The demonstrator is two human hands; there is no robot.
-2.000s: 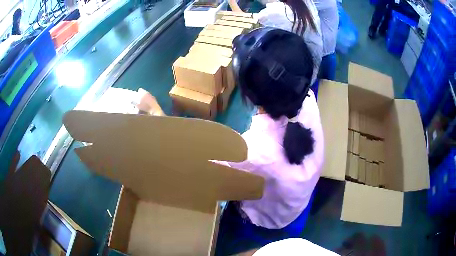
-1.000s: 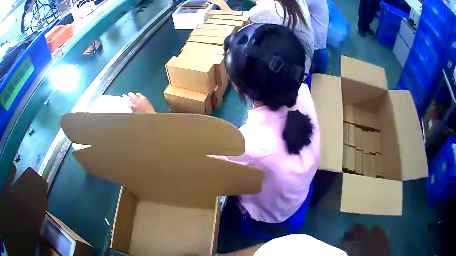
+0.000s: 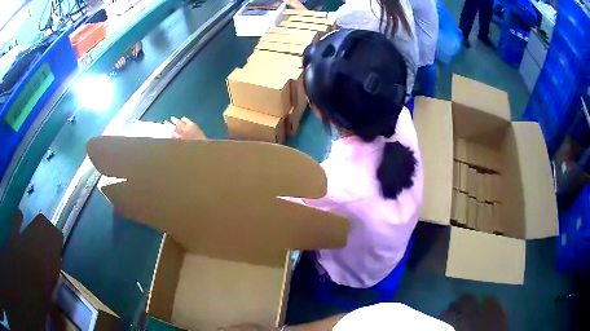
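Note:
An empty open brown carton [image 3: 223, 289] stands in front of me at the bottom of the view, its tall lid [image 3: 213, 191] raised with rounded flaps. My right arm comes in from the bottom edge in a white sleeve. Only a sliver of my right hand [image 3: 249, 328] shows at the carton's near side, cut off by the picture's edge; its fingers and any grip are hidden. My left hand is out of view.
A second open carton with a white-rimmed tray [image 3: 77, 302] is at the lower left. A person in pink [image 3: 372, 207] sits beyond my carton, a hand on a white item. Small brown boxes [image 3: 259, 89] stand ahead. A large open case [image 3: 540, 181] is right.
My right forearm has reached further left, and part of the hand now shows at the carton's near side. The view has shifted slightly. The carton still stands open and empty.

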